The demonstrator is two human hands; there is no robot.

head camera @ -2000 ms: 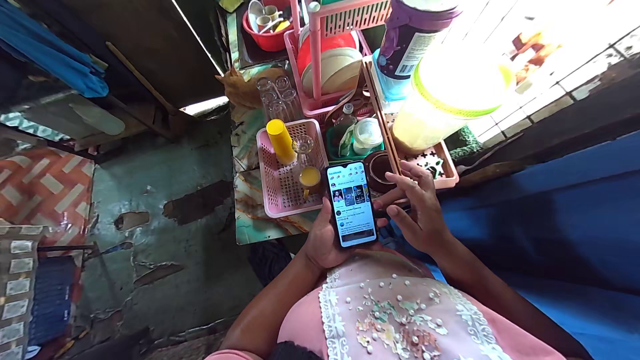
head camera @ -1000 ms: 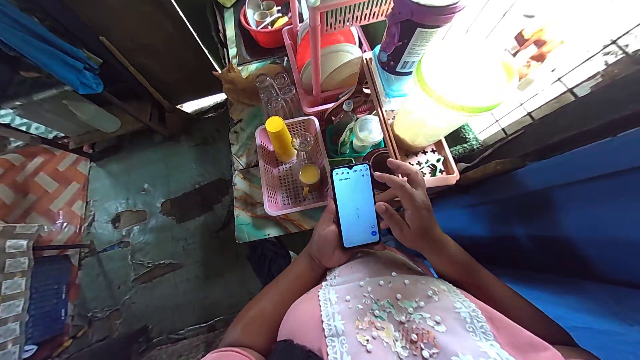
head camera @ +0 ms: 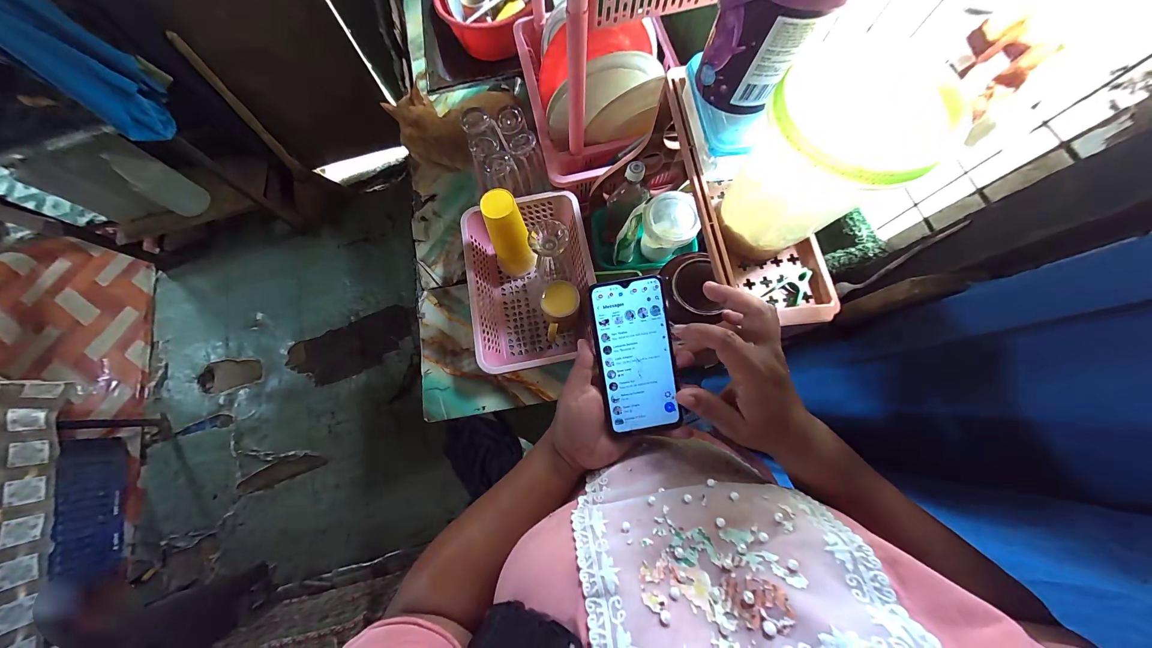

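A smartphone (head camera: 635, 355) with a lit screen showing a list lies in my left hand (head camera: 583, 416), upright in front of my chest. My right hand (head camera: 742, 373) is at the phone's right edge, its fingers apart and bent, holding nothing; whether a fingertip touches the phone I cannot tell. Just beyond the phone, a pink plastic basket (head camera: 486, 337) holds a yellow cup (head camera: 507, 232), a stemmed glass and a small yellow mug (head camera: 560, 301). A dark round container (head camera: 695, 286) stands beside the phone's upper right corner.
Upside-down drinking glasses (head camera: 499, 148) and an orange cat (head camera: 427, 130) are on the table's left side. Behind stand a pink dish rack (head camera: 576, 166) with plates and a red basin (head camera: 486, 36). At right are a tall tub with a lime-green rim (head camera: 864, 171) and a pink tray (head camera: 814, 310).
The phone's screen has changed from a page with pictures, through a mostly blank page, to a list. My left hand has kept hold of the phone, and my right hand has stayed beside it.
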